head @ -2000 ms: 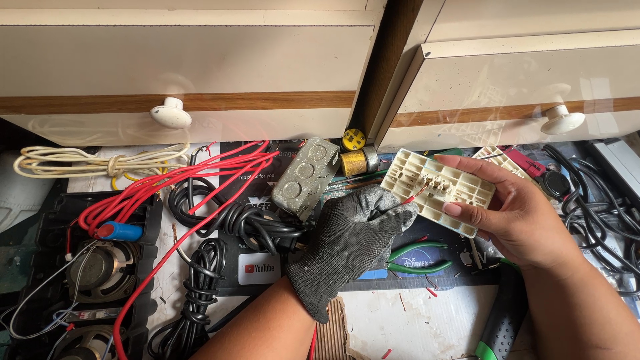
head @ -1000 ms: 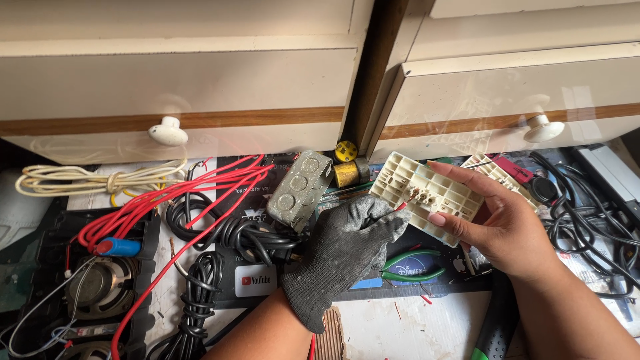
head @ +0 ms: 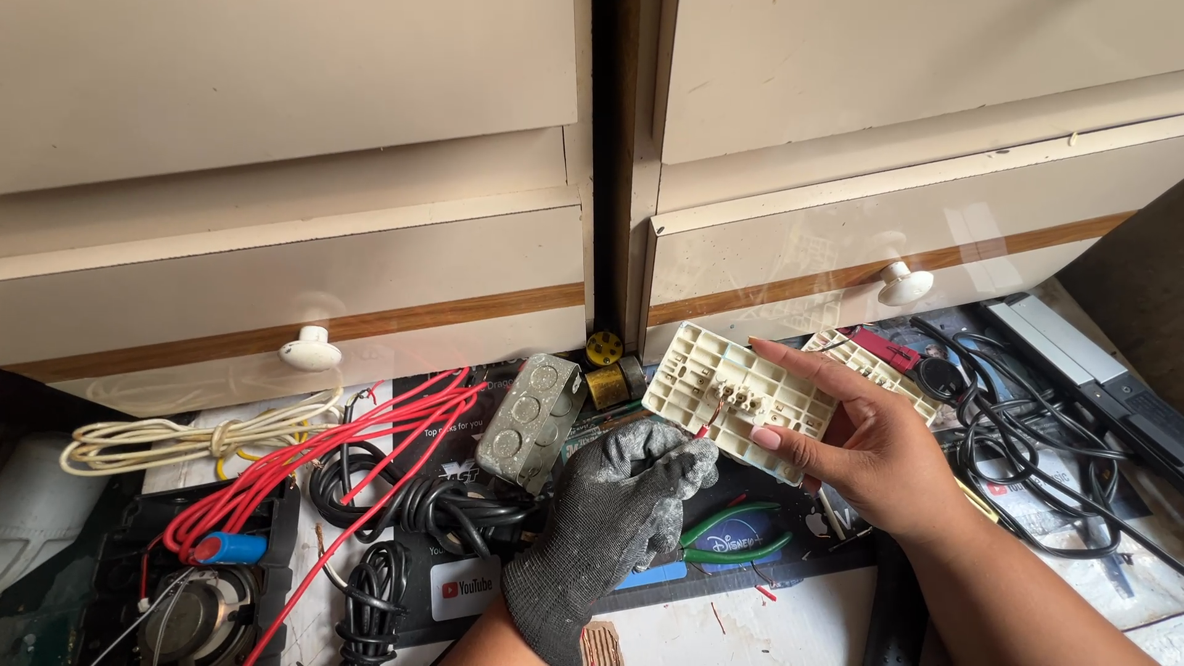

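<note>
My left hand [head: 615, 513], in a grey-black knit work glove, pinches a red insulated wire [head: 702, 432] between thumb and fingertips. The wire's bare copper end reaches the screw terminals [head: 740, 398] on the ribbed back of a cream plastic electrical plate [head: 684, 370]. Bare, my right hand [head: 846, 425] grips that plate by its right part, thumb on the near side and fingers over the far edge. The plate is tilted, its back towards me. Whether the copper sits inside a terminal cannot be told. Green-handled pliers [head: 740, 553] lie just below the plate.
At left are coiled red wire [head: 370, 439], a cream cable bundle [head: 199, 442], black cables [head: 375, 592] and a speaker [head: 199, 615]. A metal junction box [head: 532, 421] stands behind my glove. Another cream plate [head: 911, 393] and black cords [head: 1017, 444] lie right. White-knobbed drawers [head: 435, 277] border the back.
The view has tilted upward. Both hands keep their hold on the wire and the plate, and the plate's angle has shifted, its right side now lower.
</note>
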